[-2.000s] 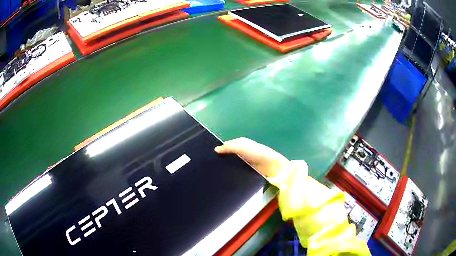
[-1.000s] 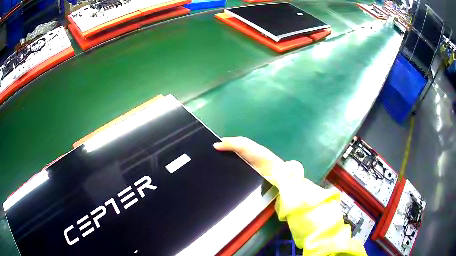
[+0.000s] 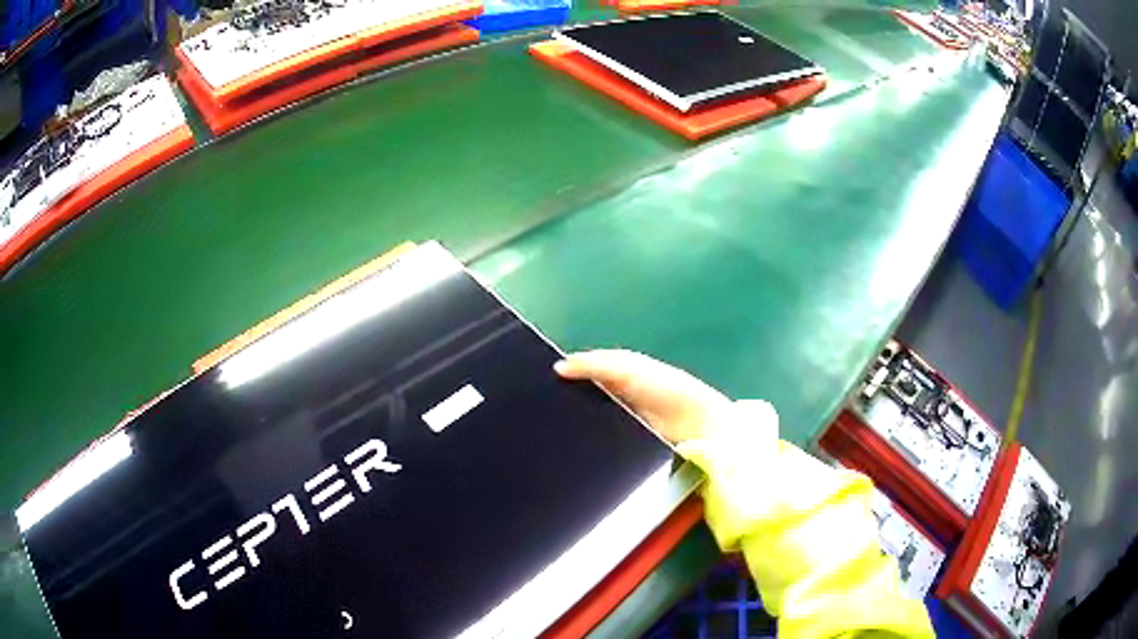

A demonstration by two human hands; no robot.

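Observation:
An all-in-one PC unit lies screen up in front of me on a red-orange foam pad. Its black screen shows a white CEPTER logo, a small white arc below it, and a white label sticker at the upper right. My right hand, bare in a yellow sleeve, grips the unit's right edge, thumb on the screen border and fingers hidden beyond the edge. My left hand is not in view.
A second unit lies screen up on red foam farther along the green bench. Open-backed units on red foam stand at the upper left and stacked below the bench at right. A blue panel stands beyond the bench edge.
A small white arc now shows on the screen below the logo, where a dot showed before. The right hand keeps its hold on the edge; the view shifts slightly.

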